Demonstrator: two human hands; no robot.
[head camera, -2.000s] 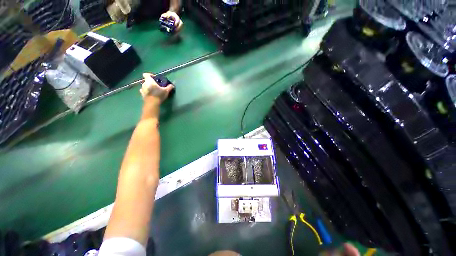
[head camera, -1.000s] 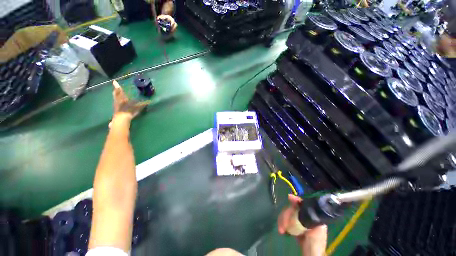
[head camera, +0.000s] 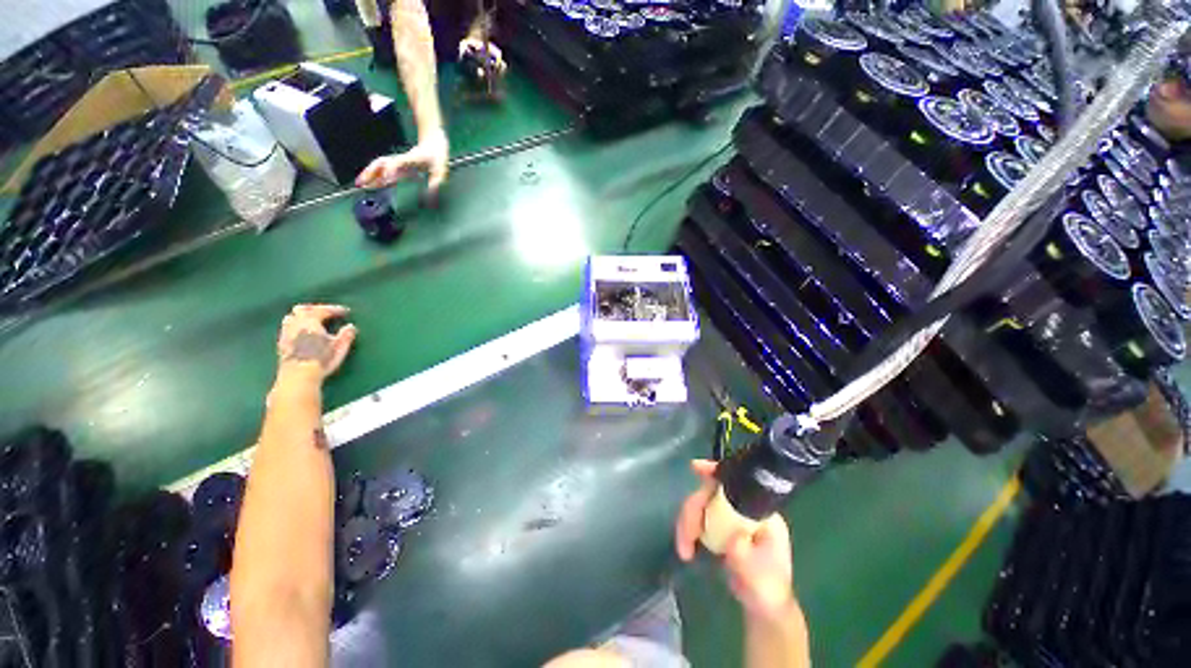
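Note:
My left hand (head camera: 314, 339) is over the green line surface (head camera: 431, 294), its fingers apart with nothing in them. A round black motor-like unit (head camera: 378, 217) stands on the green surface, further forward, apart from my left hand. My right hand (head camera: 735, 535) is closed around the cream grip of the electric screwdriver (head camera: 771, 470), whose cable rises to the upper right. The screwdriver's tip is not visible. The white and blue screw feeder (head camera: 637, 326) is in front, with screws in its top tray.
Another person's hand (head camera: 415, 166) reaches over the unit from across the line. Black tray stacks (head camera: 836, 261) rise at the right. More black units (head camera: 379, 516) lie at the lower left, beside my forearm. Yellow-handled pliers (head camera: 739, 420) are right of the feeder. A white and black box (head camera: 327, 118) stands at the back.
My left hand let go of the black unit and drew back towards me. My right hand came into view with the screwdriver. The other person's hand reached in to the unit.

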